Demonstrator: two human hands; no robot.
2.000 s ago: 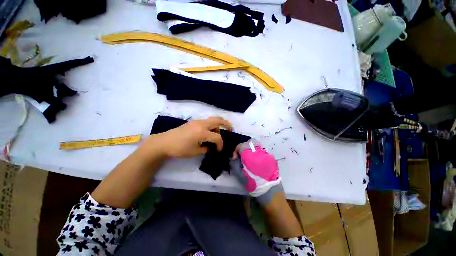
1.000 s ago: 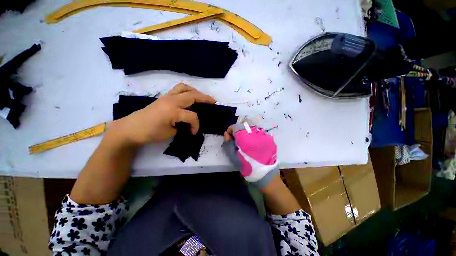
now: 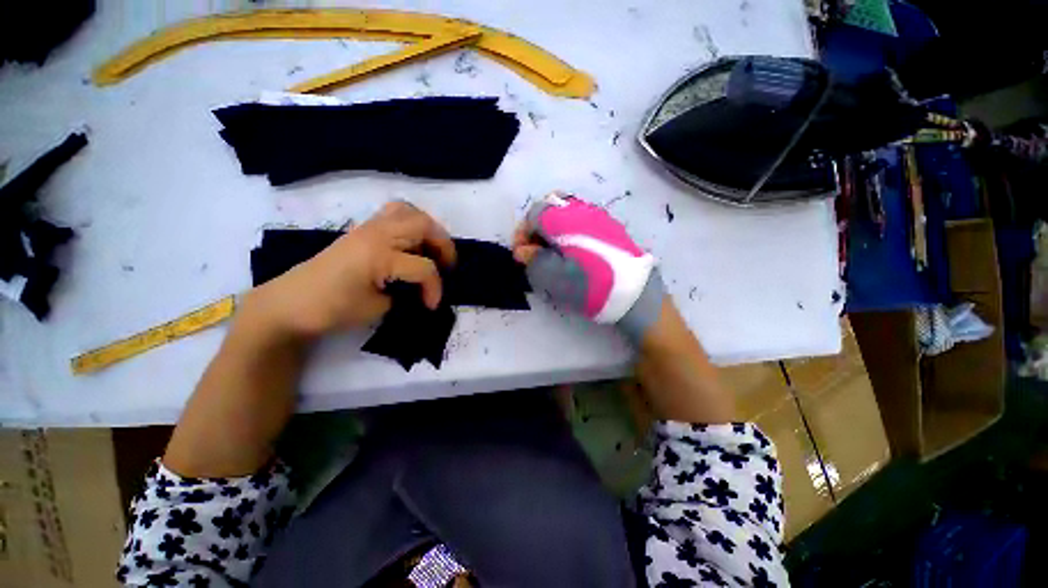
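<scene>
A black fabric piece point(image 3: 488, 276) lies flat near the table's front edge. My bare left hand point(image 3: 374, 270) rests over its middle, with the fingers curled on a bunched black flap point(image 3: 414, 330) that hangs toward me. My right hand point(image 3: 592, 258), in a pink, white and grey half-finger glove, has its fingertips at the right end of the piece; its thumb and finger are close together there. A wider black stack point(image 3: 374, 138) lies just beyond. A short yellow template point(image 3: 155, 334) lies left of my left forearm.
The iron point(image 3: 741, 129) stands at the right of the white table point(image 3: 736, 293), its cord trailing right. A long curved yellow template point(image 3: 253, 25) and a thin straight one point(image 3: 385, 62) cross at the far side. Black scraps point(image 3: 40, 230) lie far left. Cardboard boxes point(image 3: 822, 425) stand below right.
The view has shifted so the table sits closer. My right hand has moved from below the piece's right end up to its upper right corner. My left hand stays on the piece.
</scene>
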